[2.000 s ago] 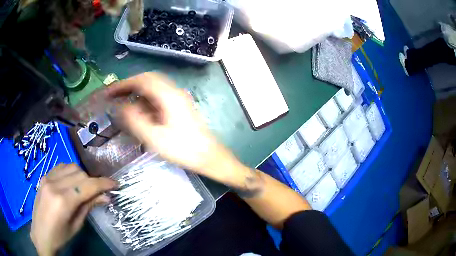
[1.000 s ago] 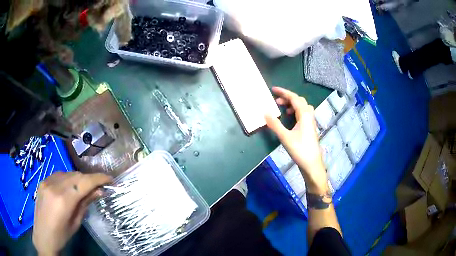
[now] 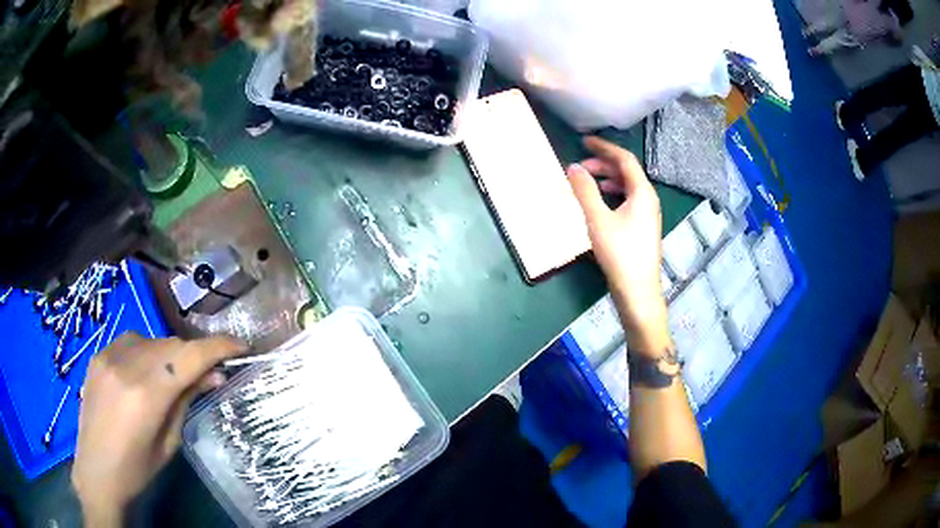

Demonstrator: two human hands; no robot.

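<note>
My left hand [image 3: 149,407] is at the left edge of the clear tub of white rods [image 3: 438,438], its thumb and forefinger pinched on one white rod [image 3: 258,360]. My right hand [image 3: 624,222] is over the right edge of the smartphone [image 3: 531,191], whose screen is white. Its fingers are curled and apart, with nothing seen in them; whether it touches the phone I cannot tell. The silver fixture block [image 3: 211,278] sits on the brown base plate [image 3: 263,315], with a black ring [image 3: 204,275] at its hole.
A clear tub of black rings [image 3: 474,77] stands at the back. The blue tray [image 3: 26,413] holds finished assemblies at left. The dark press head [image 3: 62,196] overhangs the block. A white plastic bag [image 3: 608,52], grey cloth [image 3: 685,144] and blue crate [image 3: 794,299] are right. A person's legs [image 3: 892,119] show far right.
My right hand has moved from above the block and base plate rightward to the phone. My left hand has stayed beside the rod tub. The view has shifted slightly.
</note>
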